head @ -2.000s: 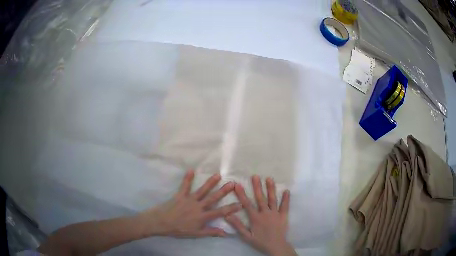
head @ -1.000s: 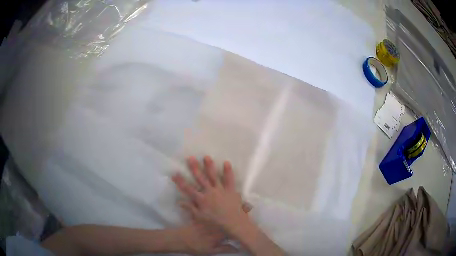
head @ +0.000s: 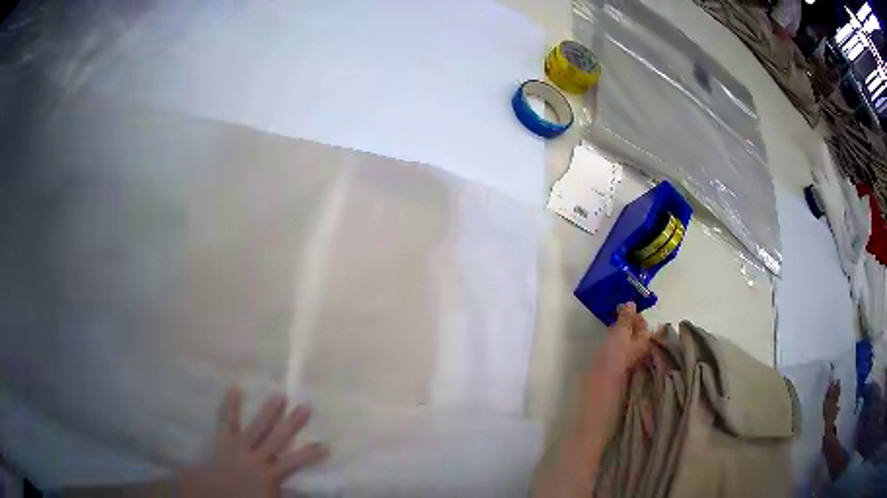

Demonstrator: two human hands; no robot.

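White tissue paper [head: 486, 292] lies flat over a beige handbag [head: 379, 282], whose colour and a pale vertical strip show through. My left hand [head: 258, 447] lies spread on the lower part of the tissue, holding nothing. My right hand [head: 627, 340] reaches to the front end of the blue tape dispenser [head: 632, 248], fingertips close together at its cutting edge. Whether tape is between the fingers cannot be made out.
A blue tape roll [head: 543, 108], a yellow tape roll [head: 573, 66] and a printed label card [head: 586, 187] lie beyond the tissue. A clear flat bag [head: 681, 107] is behind them. Folded beige handbags [head: 720, 418] lie at right. Another person's hand [head: 832, 407] shows far right.
My hands were together on the tissue. My right hand has moved right to the dispenser. My left hand is now alone on the tissue. The view has turned right.
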